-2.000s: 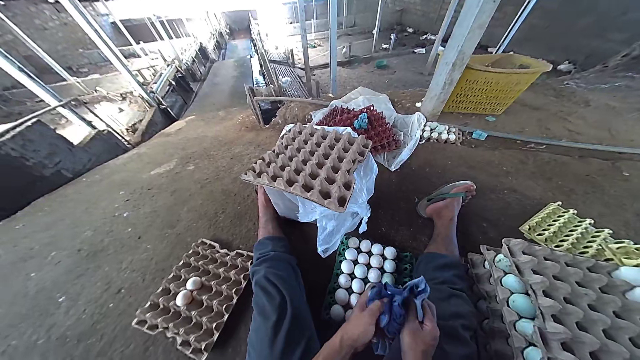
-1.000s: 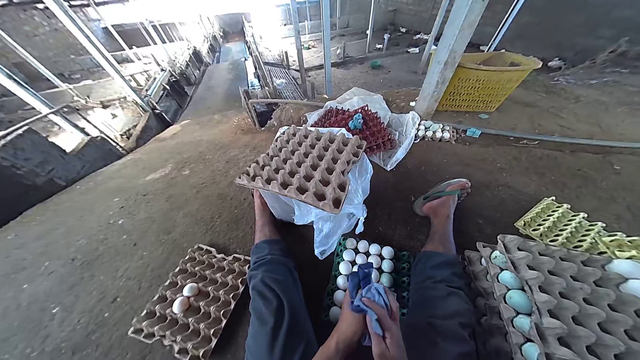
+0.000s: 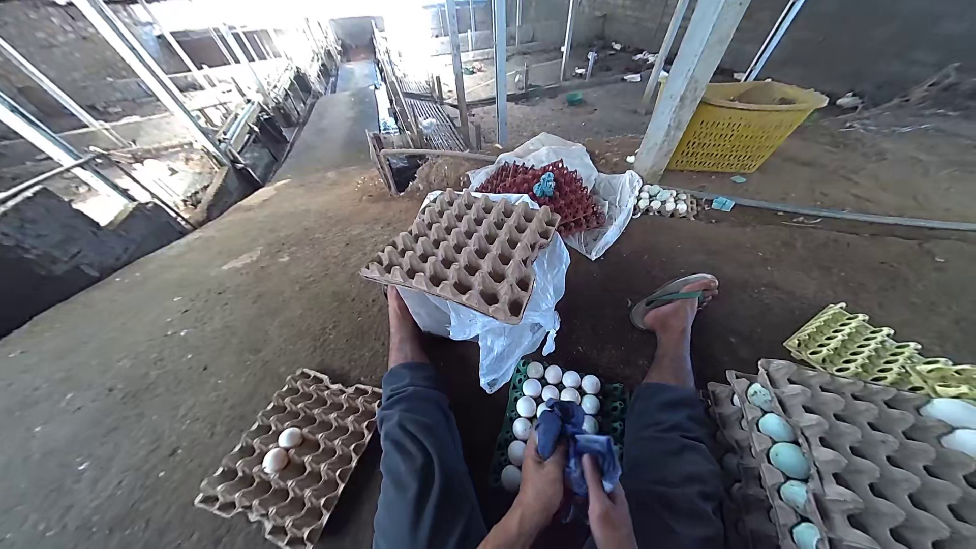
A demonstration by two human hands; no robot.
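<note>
My left hand and my right hand both grip a crumpled blue cloth between my knees. Whether an egg is inside the cloth cannot be seen. Just below and beyond it lies a green egg tray with several white eggs, partly hidden by my hands. To the left, a brown pulp tray holds two eggs. Ahead, an empty pulp tray rests tilted on white plastic. At the right, stacked pulp trays hold bluish eggs and two whitish ones.
Red trays lie on a pale sack behind the raised pulp tray. Farther right are more eggs, a post, a yellow basket and a pipe along the ground. Yellow trays lie beyond the right stack.
My hands have shifted around the blue cloth, coming together and then slightly apart, with the cloth still held. The trays around me stay where they were.
</note>
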